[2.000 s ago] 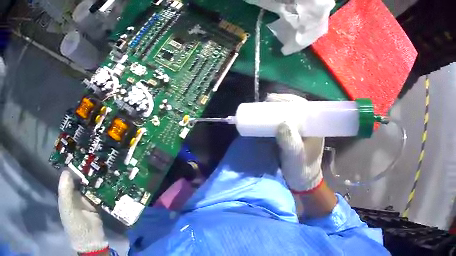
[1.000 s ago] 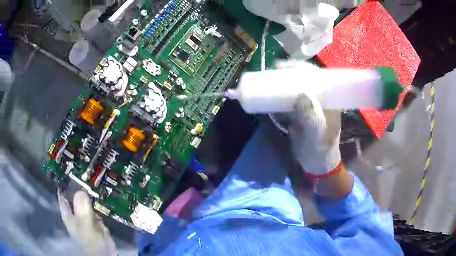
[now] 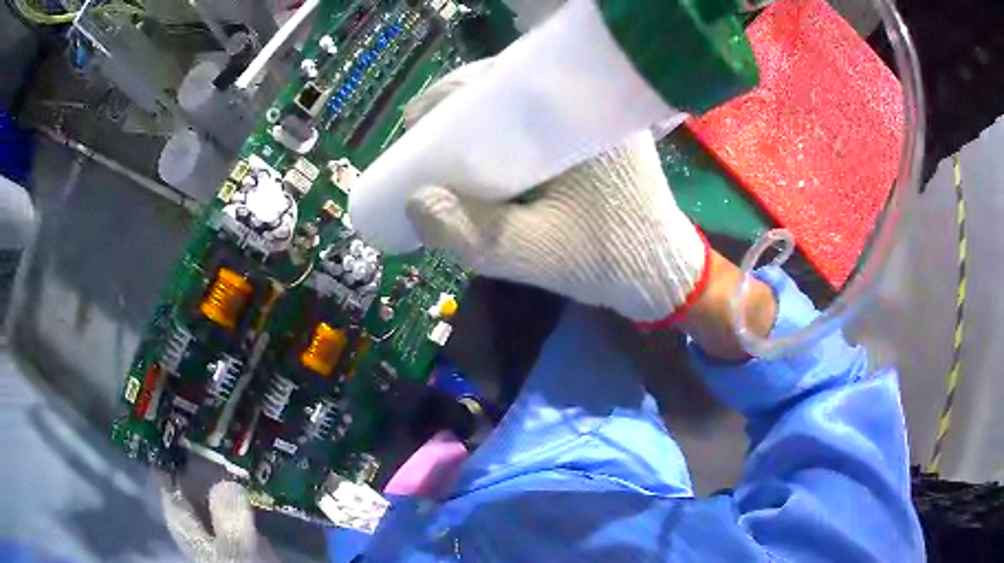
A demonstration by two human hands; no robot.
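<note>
My right hand (image 3: 573,225), in an off-white knit glove with a red cuff edge, is closed around a fat white dispensing syringe (image 3: 517,116). The syringe slants over the board, its green cap (image 3: 688,50) at the upper right. Its needle tip cannot be seen. The large green circuit board (image 3: 385,374) lies tilted at the left. It carries two orange coils (image 3: 226,297) and white-covered round parts (image 3: 259,209). My left hand (image 3: 220,526), gloved, is at the board's lower edge, partly cut off by the frame; its fingers hold that edge.
A red foam sheet (image 3: 820,132) lies at the upper right on the green bench (image 3: 716,198). A clear air hose (image 3: 905,143) loops beside my right forearm. A pink piece (image 3: 429,464) is near the board's lower right. Yellow-black floor tape (image 3: 960,297) runs at the far right.
The syringe has moved left and up over the board and turned from level to slanted, its cap end now high. The board sits slightly lower and further right. The hose now loops higher.
</note>
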